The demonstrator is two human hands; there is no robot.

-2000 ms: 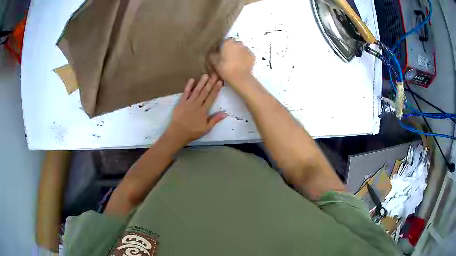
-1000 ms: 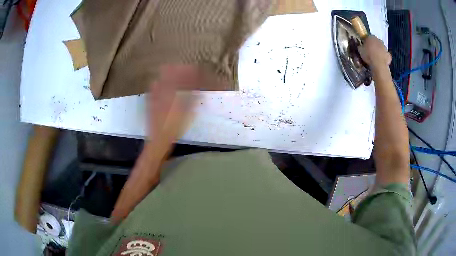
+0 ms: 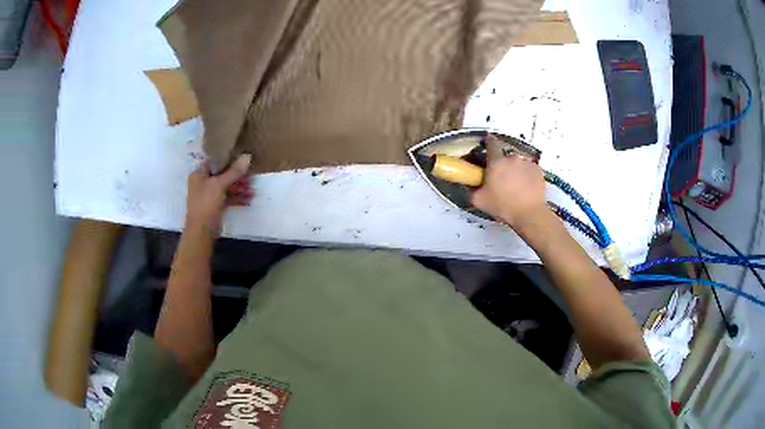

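Observation:
The brown garment piece (image 3: 361, 100) lies on the white pressing table (image 3: 335, 214), its straight edge towards me. My left hand (image 3: 220, 186) pinches the near left corner of the cloth between thumb and fingers. My right hand (image 3: 510, 183) grips the steam iron (image 3: 453, 170) by its yellow handle. The iron stands on the table at the near right corner of the cloth, its tip pointing left and touching the cloth's edge. My right fingers partly hide the handle.
The dark iron rest (image 3: 627, 94) lies at the right. Blue hoses (image 3: 583, 201) run from the iron past a red and black box (image 3: 713, 159). Tan cardboard (image 3: 174, 96) shows under the cloth's left side. A cardboard tube (image 3: 82, 310) stands left below the table.
My right hand has brought the iron from its rest leftward to the cloth's near edge. My left hand has moved left along the edge and taken hold of the corner.

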